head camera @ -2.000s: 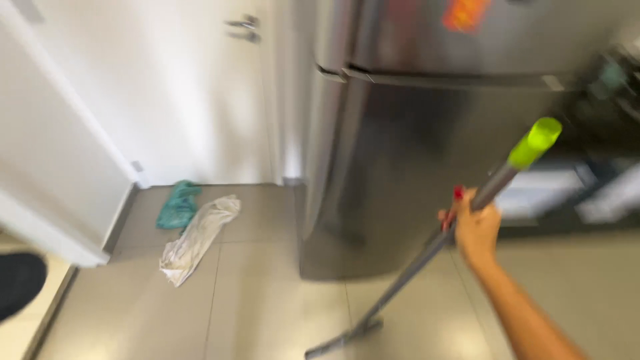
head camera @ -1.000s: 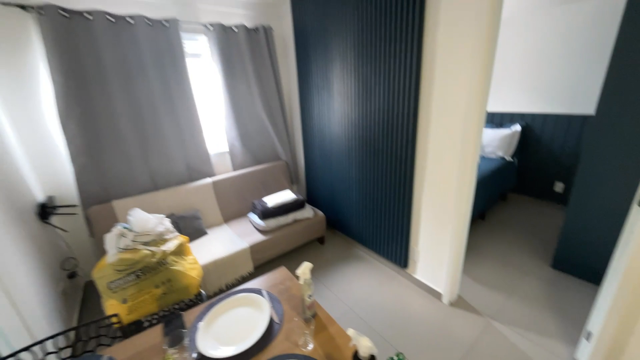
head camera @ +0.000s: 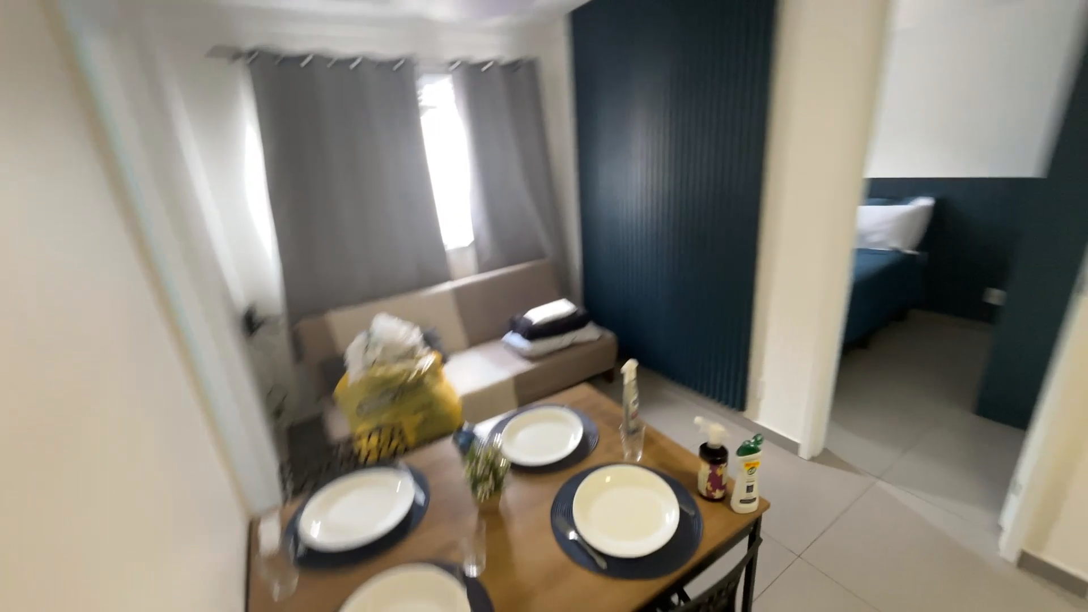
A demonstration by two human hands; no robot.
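Note:
Neither of my hands shows in the head view now. A wooden dining table (head camera: 544, 527) fills the lower middle, set with several white plates on dark round placemats; one plate (head camera: 626, 510) lies near the right side with a spoon (head camera: 586, 548) beside it. A small potted plant (head camera: 487, 467) stands among the plates. At the table's right corner are a dark pump bottle (head camera: 713, 463) and a white bottle with a green cap (head camera: 746, 476). A spray bottle (head camera: 630, 395) stands behind a clear glass (head camera: 632, 444).
Behind the table, a beige sofa (head camera: 544, 370) holds folded textiles (head camera: 552, 327). A yellow plastic bag (head camera: 399, 399) bulges at its left. Grey curtains (head camera: 348, 178) hang over the window. On the right, a doorway opens on a bedroom with a blue bed (head camera: 880, 276). A chair (head camera: 722, 586) touches the lower edge.
The view has swung from the door and fridge to the living room. Two seconds ago a hand held a grey pole with a green end; neither is visible now.

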